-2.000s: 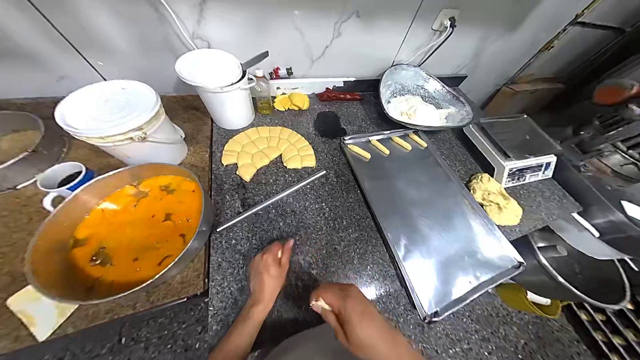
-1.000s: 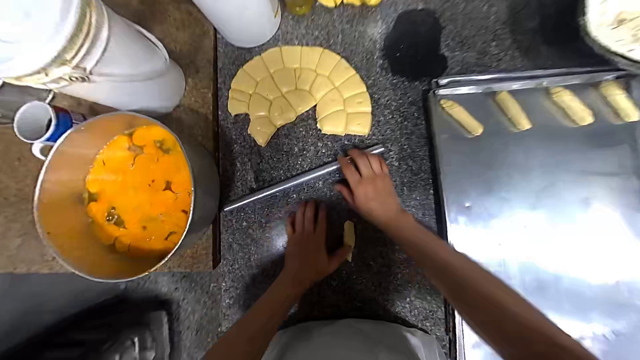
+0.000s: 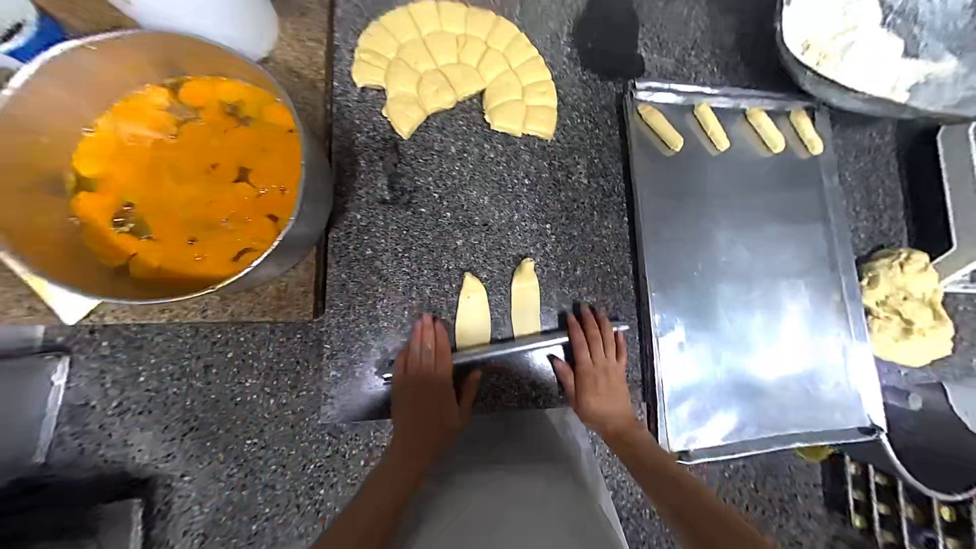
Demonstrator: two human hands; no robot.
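Note:
A thin metal rod (image 3: 507, 347) lies across the near ends of two flattened, elongated dough strips, one on the left (image 3: 473, 311) and one on the right (image 3: 525, 297). My left hand (image 3: 428, 374) presses flat on the rod's left end, and my right hand (image 3: 598, 366) rests on its right part, fingers extended over it. Farther back on the granite counter sits a fan-shaped sheet of dough cut into pieces (image 3: 457, 57). On the right, a metal baking tray (image 3: 751, 282) holds several small dough rolls (image 3: 660, 128) along its far edge.
A large metal pot (image 3: 309, 191) of orange liquid with egg yolks stands at left beside a white bucket (image 3: 221, 19). Right of the tray lies a dough lump (image 3: 907, 309), with a metal basin (image 3: 823, 80) of white flour-like matter behind it. A dark patch (image 3: 608, 38) marks the counter.
The rod has moved from just below the cut dough toward me, onto two flat strips. One second ago a small dough piece lay by my left hand. Both hands are now on the rod.

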